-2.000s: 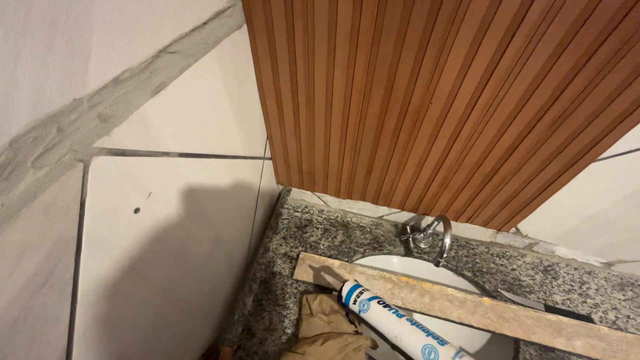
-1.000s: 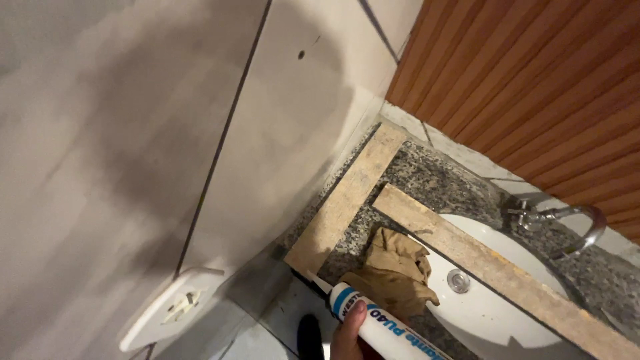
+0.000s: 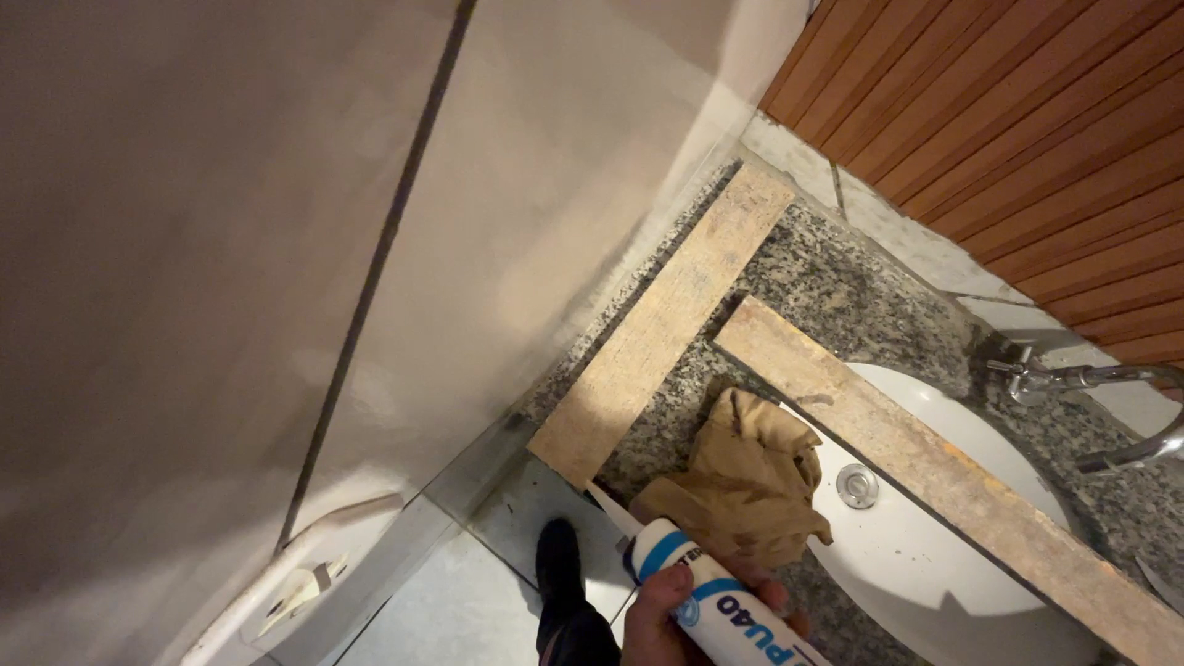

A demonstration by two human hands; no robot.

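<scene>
My left hand [image 3: 659, 610] is closed around a white and blue sealant cartridge [image 3: 731, 601], thumb on its near-left side, fingertips showing on its right. The cartridge's pale pointed nozzle [image 3: 610, 513] lies at the lower end of a narrow stone strip [image 3: 666, 319], which rests along the wall side of the granite counter [image 3: 832, 268]. Another stone strip [image 3: 888, 444] spans the white oval sink basin [image 3: 934, 555]. A crumpled brown cloth [image 3: 740, 472] lies between the strips, just above my left hand. My right hand is out of view.
A chrome faucet [image 3: 1064, 377] stands at the right, below a slatted reddish-brown panel [image 3: 1008, 157]. Tiled wall [image 3: 518, 231] borders the counter on the left, with a whitish fixture [image 3: 305, 583] low down. A dark shoe [image 3: 559, 555] is on the tiled floor.
The view has swung considerably toward the left wall and floor. Since one second ago, the cartridge nozzle remains near the lower end of the wall-side strip; both strips and the cloth stay in place.
</scene>
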